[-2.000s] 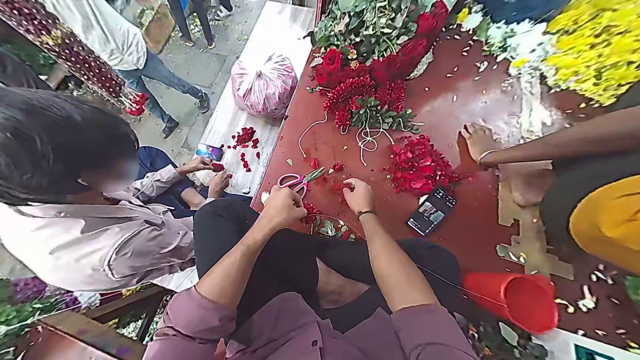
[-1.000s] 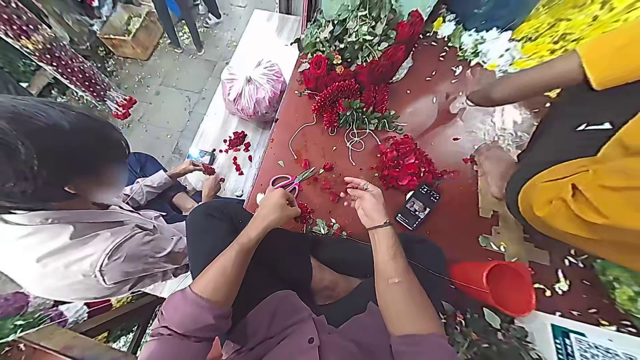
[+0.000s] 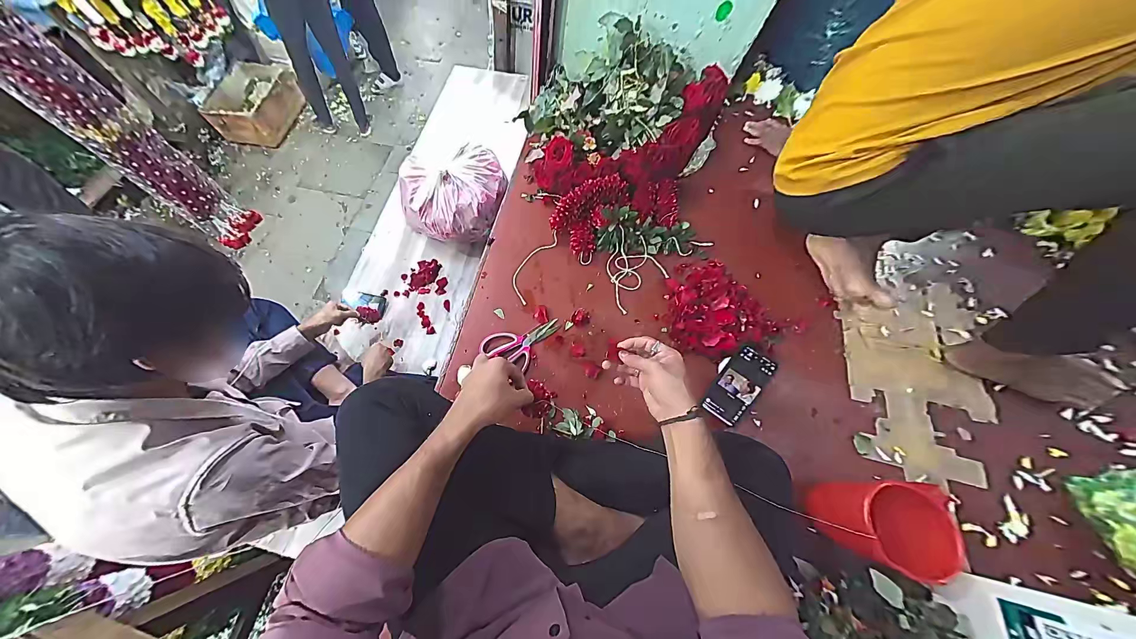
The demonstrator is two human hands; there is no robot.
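Note:
My left hand (image 3: 493, 390) is curled beside pink-handled scissors (image 3: 508, 348), whose blades point away over the red table. Strung red petals (image 3: 538, 399) touch or lie close by its fingertips; its grip is hidden. My right hand (image 3: 655, 373) is above the tabletop, palm partly up and fingers loosely bent apart, with nothing visible in them. Loose red petals (image 3: 592, 369) are scattered between my hands. A thin thread (image 3: 754, 494) runs across my lap toward the red bucket (image 3: 914, 532). A heap of red petals (image 3: 717, 309) sits beyond my right hand.
A phone (image 3: 739, 385) lies right of my right hand. Red roses (image 3: 557, 164), a red garland (image 3: 586, 209) and leafy stems are at the back. A co-worker (image 3: 115, 302) handles petals at left, near a tied bag (image 3: 453, 193). A person in yellow (image 3: 941, 80) is at right.
My right hand has turned palm partly up, with its fingers spreading. The person in yellow has shifted position beside the table. My left hand stays near the scissors.

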